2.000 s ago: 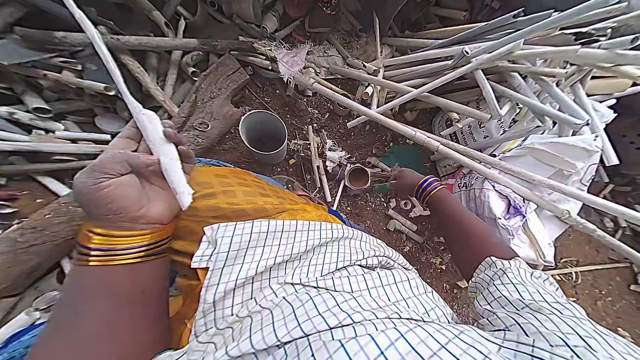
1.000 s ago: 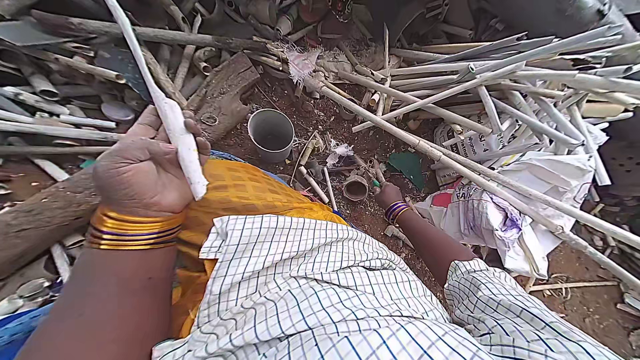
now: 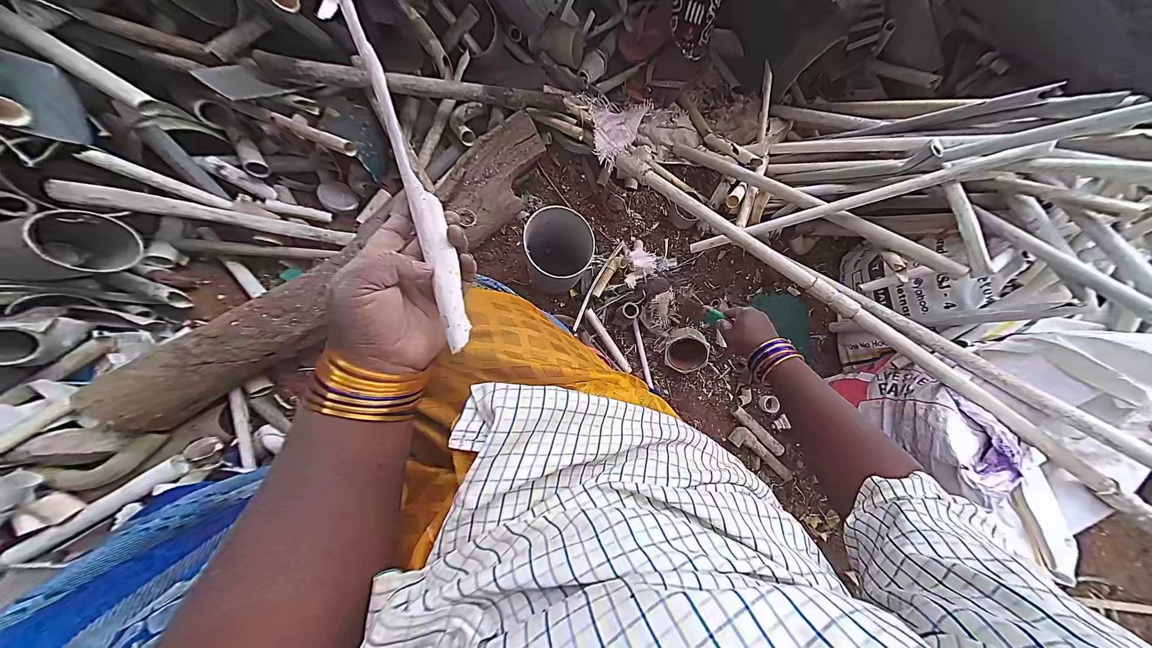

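My left hand [image 3: 391, 297], with gold and purple bangles at the wrist, grips a long whitish pipe-like piece [image 3: 416, 193]. Its wide lower end rests across the fingers and its thin end points up and away. Down at the ground on the right, my right hand [image 3: 745, 329] has its fingers closed around a small green item [image 3: 713, 317], too small to identify. Just left of that hand stands a short open round pipe piece [image 3: 687, 350]. A grey cup-like container [image 3: 559, 243] stands open end up between my hands, further away.
A thick wooden log [image 3: 225, 355] lies at the left among heaped pipe scraps. Long pale poles [image 3: 846, 306] cross the right side, over more piled pipes [image 3: 900, 171] and printed white sacks [image 3: 954, 432]. Short pipe offcuts [image 3: 760, 441] lie on the soil near my right forearm.
My right hand was at the short round pipe piece two seconds ago; now it is just to the right of it with the green item. My left hand still holds the whitish piece.
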